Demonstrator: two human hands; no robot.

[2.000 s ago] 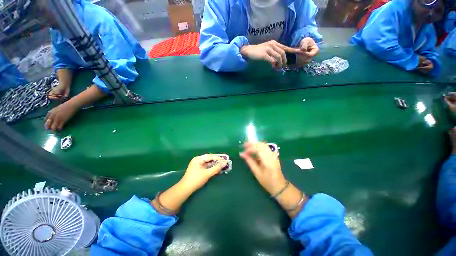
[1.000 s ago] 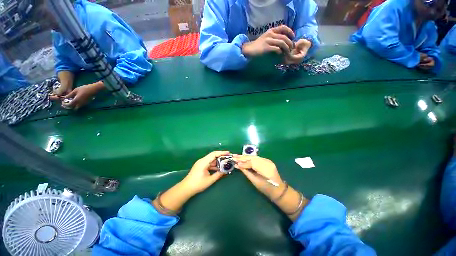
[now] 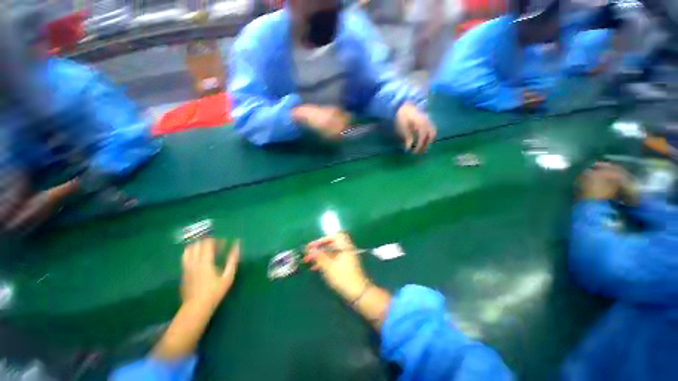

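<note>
The frame is blurred. My left hand (image 3: 204, 277) is open, thumb apart from the fingers, its fingertips just below a small white-silver module (image 3: 197, 231) on the green belt. I cannot tell if they touch it. A second white-framed module with a dark centre (image 3: 283, 264) lies between my hands, left of my right fingertips. My right hand (image 3: 338, 266) is closed around a slim light tool (image 3: 363, 251), whose end shows past the hand on the right. A small white paper piece (image 3: 387, 251) lies right of my right hand.
A co-worker's hand (image 3: 415, 128) reaches towards the belt opposite. Another module (image 3: 468, 159) lies on the belt at the upper right. A blue-sleeved co-worker (image 3: 611, 249) sits at the right edge. Other people in blue smocks are across the line.
The view has swung. My left hand has let go of the module and moved left to another one. My right hand has parted from the left. The fan is out of view.
</note>
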